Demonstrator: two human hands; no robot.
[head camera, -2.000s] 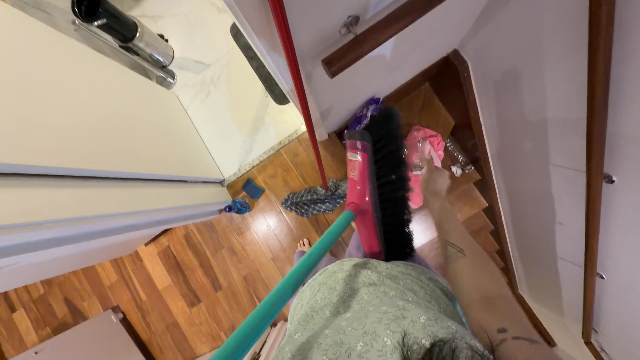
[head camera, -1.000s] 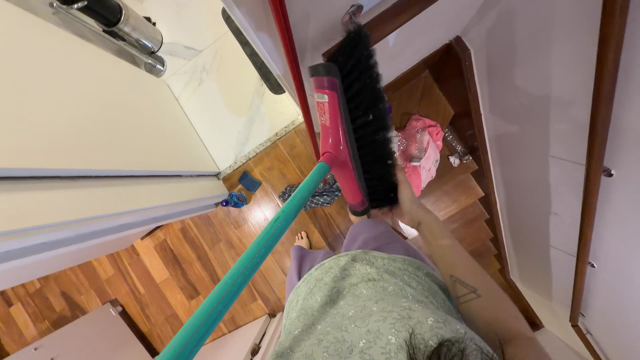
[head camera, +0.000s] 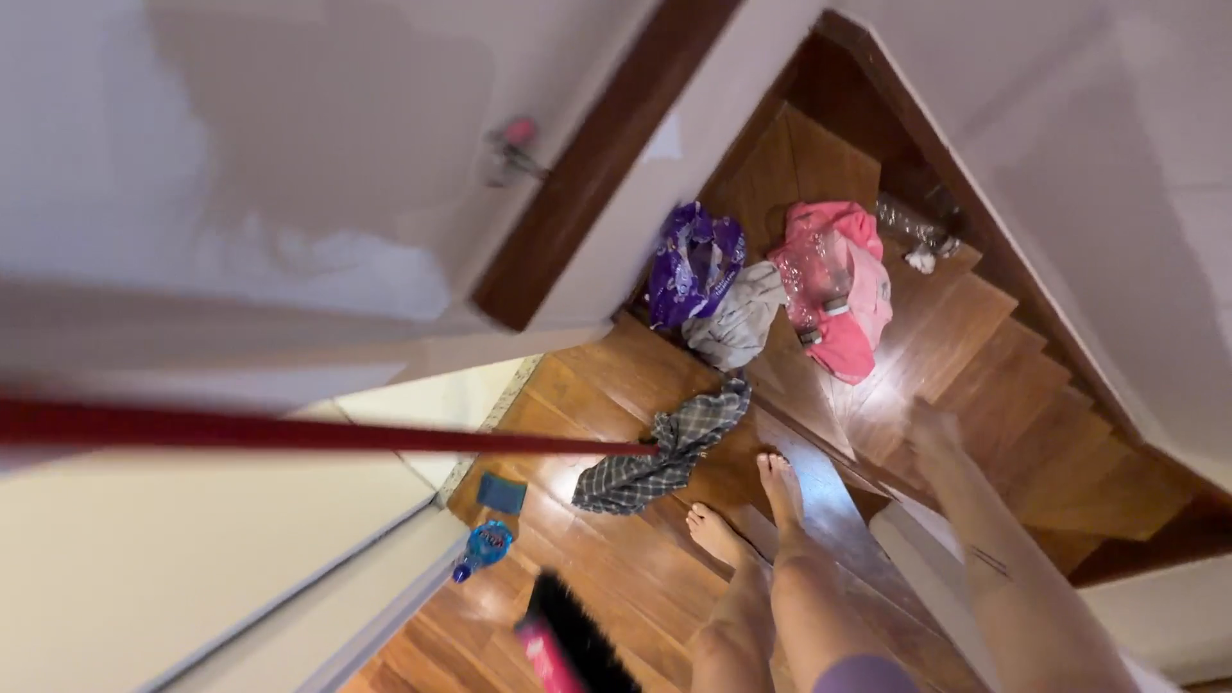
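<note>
My right hand (head camera: 932, 433) hangs over the wooden stair treads, blurred, below the pink cloth (head camera: 847, 279); I cannot make out its fingers. Clear plastic bottles lie on that cloth. At the bottom edge shows the black-bristled broom head (head camera: 577, 640) with its pink body; its handle is out of the frame. My left hand is not in view. A red pole (head camera: 385, 433) reaches from the left edge to a checkered cloth (head camera: 664, 452) on the floor. A purple plastic package (head camera: 695, 265) and a grey cloth (head camera: 736, 318) lie beside the pink cloth.
Winding stairs (head camera: 1011, 404) descend at the right. A clear bottle (head camera: 910, 223) lies on a step near the wall. A wooden handrail (head camera: 597, 173) juts from the wall. A blue sponge (head camera: 501, 493) and a blue bottle (head camera: 486, 546) are on the floor near my bare feet.
The broom head has moved from in front of me down to the bottom edge. My right hand, at its bristles one second ago, is now apart from it. The view has turned toward the stairs.
</note>
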